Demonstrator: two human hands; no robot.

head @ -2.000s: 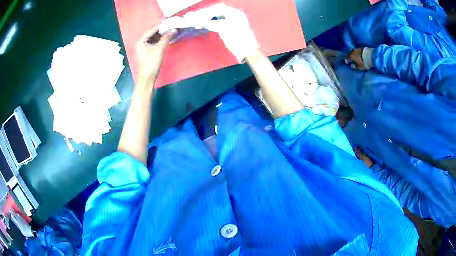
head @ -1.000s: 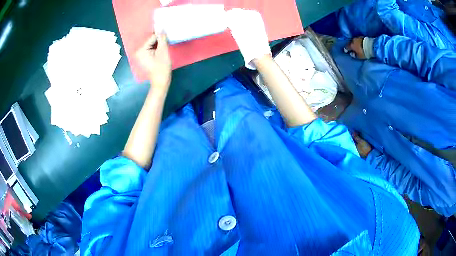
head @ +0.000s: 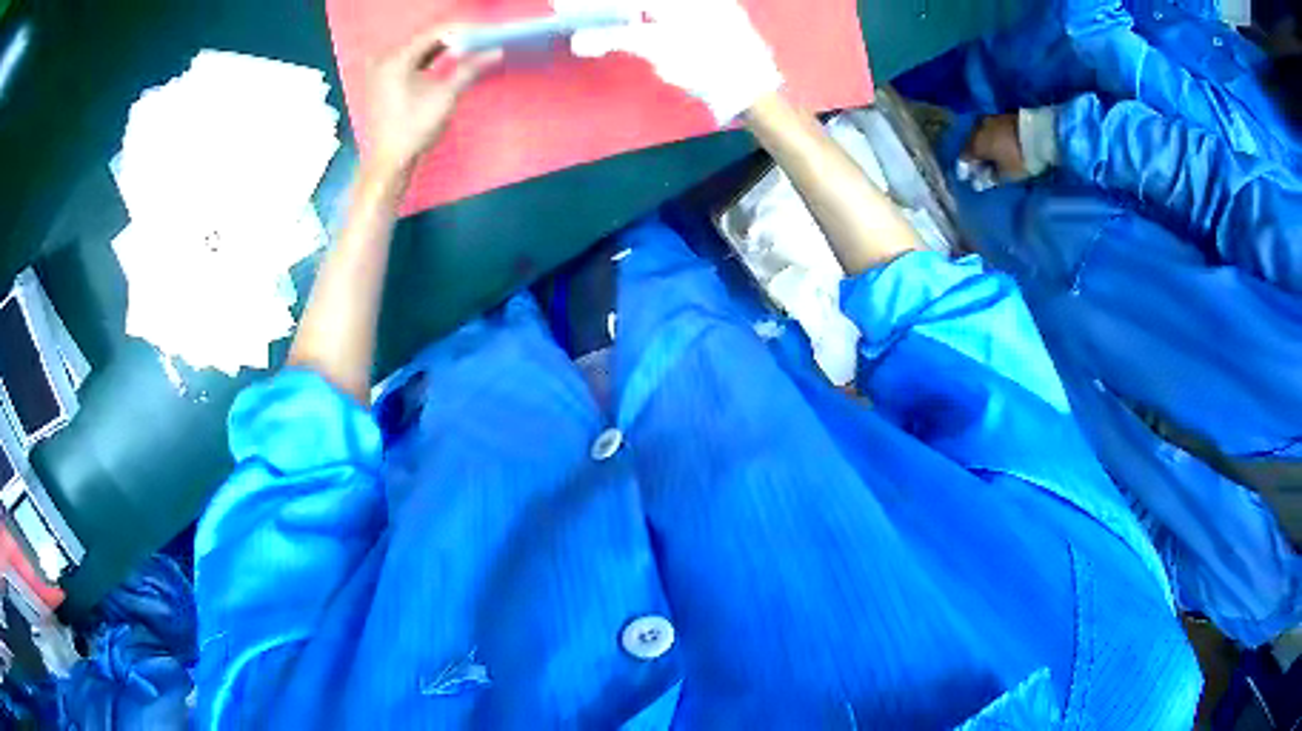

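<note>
A thin flat device (head: pixel 531 29), pale blue-grey and seen nearly edge-on, is held above the red-pink mat (head: pixel 600 122) near the top of the view. My left hand (head: pixel 417 97), bare, grips its left end between thumb and fingers. My right hand (head: pixel 695 50), in a white glove, holds its right end. The glove is overexposed, so its fingers are hard to make out. Whether a film or sleeve covers the device cannot be told.
A fanned white sheet pile (head: pixel 221 214) lies left of the mat on the dark green bench (head: pixel 143 457). White-framed dark trays (head: pixel 32 364) stand at far left. An open carton (head: pixel 954 214) with white material is below the bench edge. A person in blue (head: pixel 1185 271) is at right.
The device has turned from showing its broad white face to nearly edge-on and has moved up slightly. Both hands moved with it. The white block at the top of the mat is no longer visible.
</note>
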